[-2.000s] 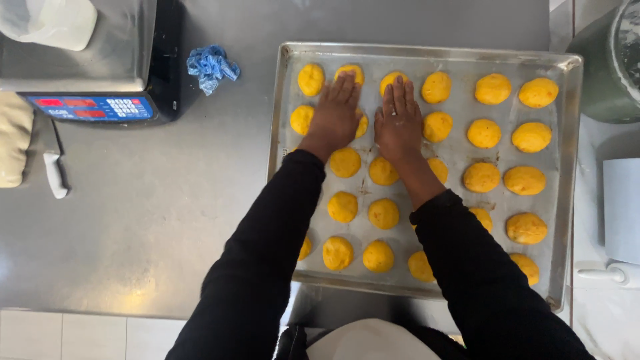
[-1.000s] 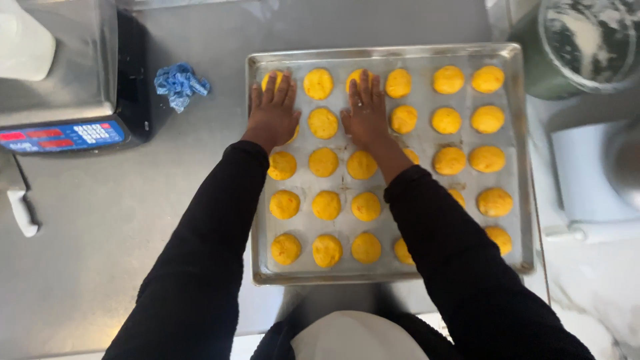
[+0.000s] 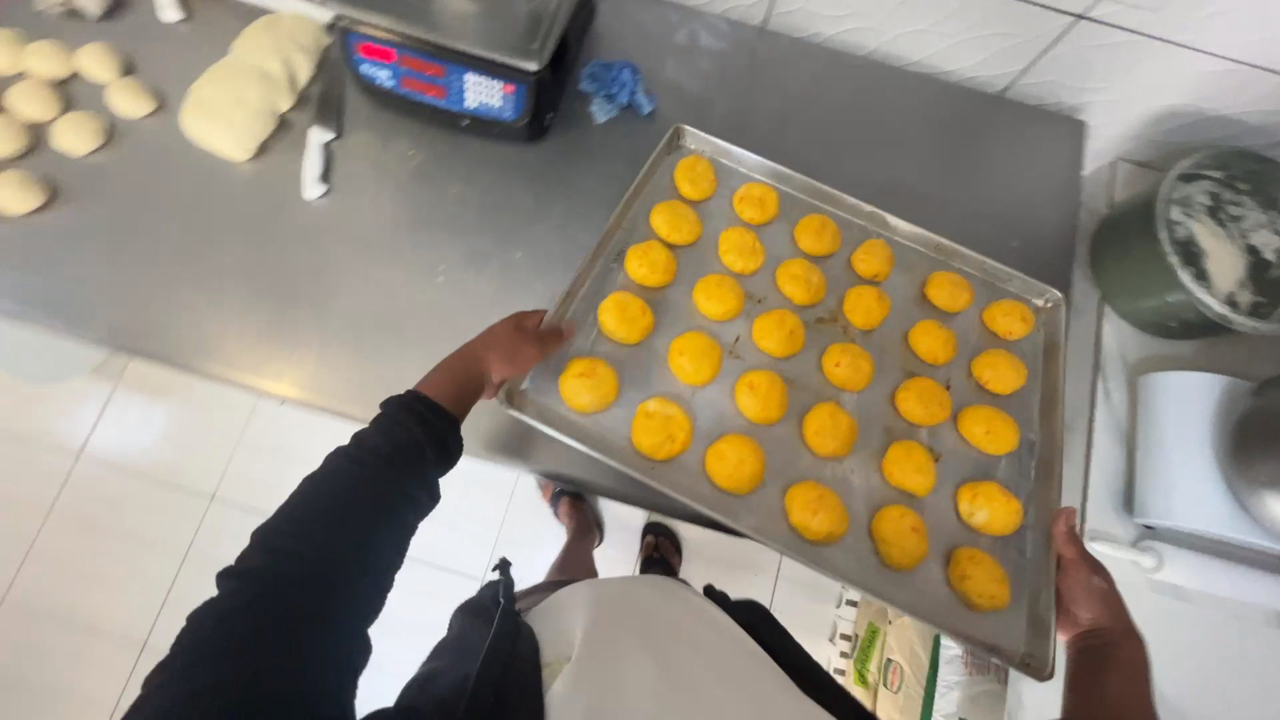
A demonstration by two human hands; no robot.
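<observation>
A metal baking tray (image 3: pixel 1046 400) bears rows of round yellow dough pieces (image 3: pixel 777 332), spaced apart. My left hand (image 3: pixel 515 352) grips its left rim near the front corner, fingers partly hidden under the edge. On the opposite side my right hand (image 3: pixel 1088 585) holds the right rim close to the near corner, thumb up against the edge. The tray is turned at an angle to the steel table (image 3: pixel 420 240), and its near edge juts out past the table's front, above my feet.
Left on the table are a digital scale (image 3: pixel 440 85), a white-handled knife (image 3: pixel 317 155), pale dough (image 3: pixel 235 105) and dough balls (image 3: pixel 78 133). A crumpled blue cloth (image 3: pixel 614 90) lies behind the tray. A green bucket (image 3: pixel 1150 250) stands right; packages (image 3: pixel 890 660) sit below.
Both hands have left the dough pieces on the tray and now hold its two sides. The tray has turned and come out over the table's front edge. The view has shifted and turned.
</observation>
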